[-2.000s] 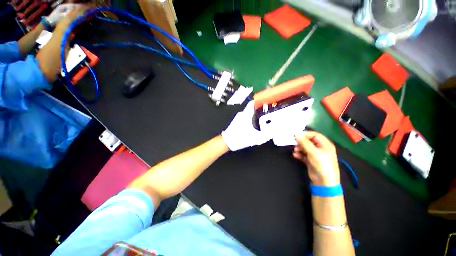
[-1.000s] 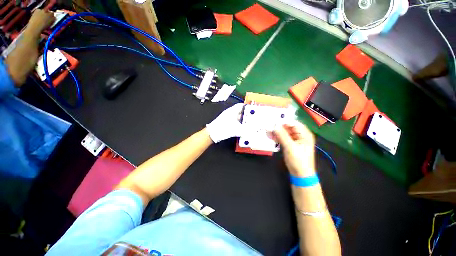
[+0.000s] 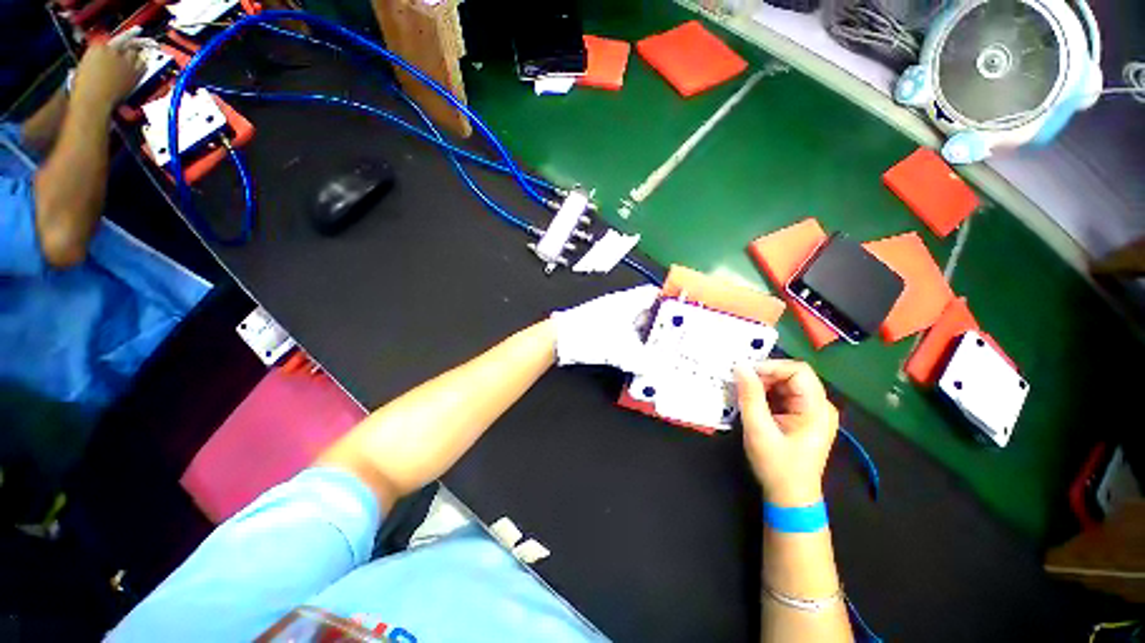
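Note:
A set-top box (image 3: 706,354) lies white underside up in front of me, with dark corner dots and an orange-red pad (image 3: 725,295) showing behind its far edge and below its near left edge. My left hand (image 3: 607,332), in a white glove, holds the box by its left side; its fingers are partly hidden. My right hand (image 3: 787,421), with a blue wrist band, has its fingertips at the box's right edge. Whether they pinch a thin piece there cannot be told.
A silvery splitter (image 3: 564,229) on blue cables and a black mouse (image 3: 352,196) lie on the black mat. At the right are a black box (image 3: 846,288), a white-sided box (image 3: 984,387) and orange-red pads. A fan (image 3: 1001,65) stands behind. A coworker's arm (image 3: 75,189) is at left.
The box was tilted up between my hands two seconds ago and now lies flatter over the pad. My right fingertips have moved from its underside to its right edge. The coworker's arm has moved.

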